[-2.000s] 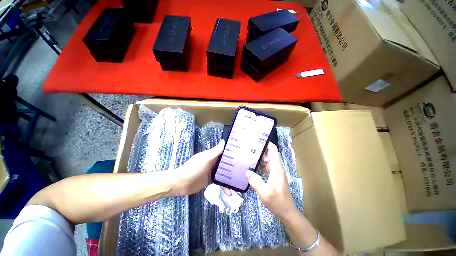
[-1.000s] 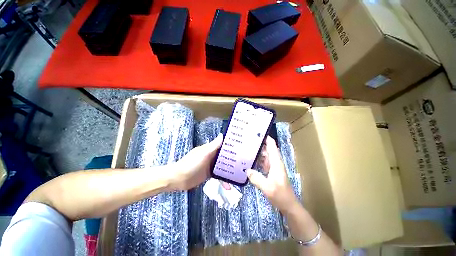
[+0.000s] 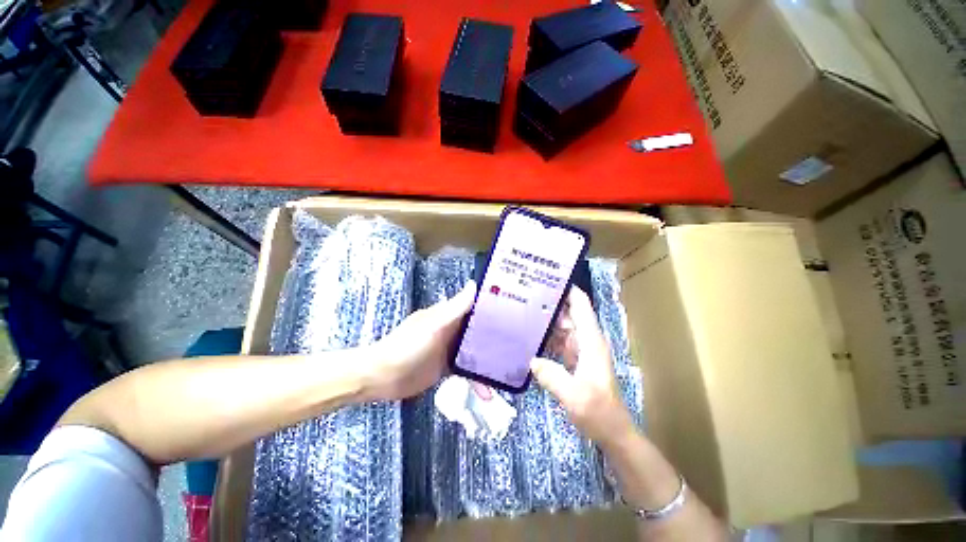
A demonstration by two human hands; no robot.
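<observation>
A smartphone (image 3: 519, 300) with a dark case and a lit white-pink screen is held tilted over the open carton (image 3: 648, 318). My left hand (image 3: 422, 347) grips its left edge. My right hand (image 3: 580, 365) is at its right edge, with the thumb at the lower right corner of the screen; the other fingers are partly hidden behind the phone. Bubble-wrapped bundles (image 3: 344, 318) fill the carton. A crumpled white lump (image 3: 473, 410), perhaps a glove, lies on them just below the phone. Part of a black piece shows behind the phone.
Stacks of black pieces (image 3: 473, 85) stand on the red table (image 3: 265, 164) beyond the carton. A small white stick with a dark end (image 3: 662, 142) lies at its right. Closed printed cartons (image 3: 779, 106) stand at the right, beside the carton's open flap (image 3: 757, 371). Grey floor shows at left.
The phone screen has changed from a long list to a page with a few lines of text. Both hands keep hold of the phone. The whole view has shifted slightly.
</observation>
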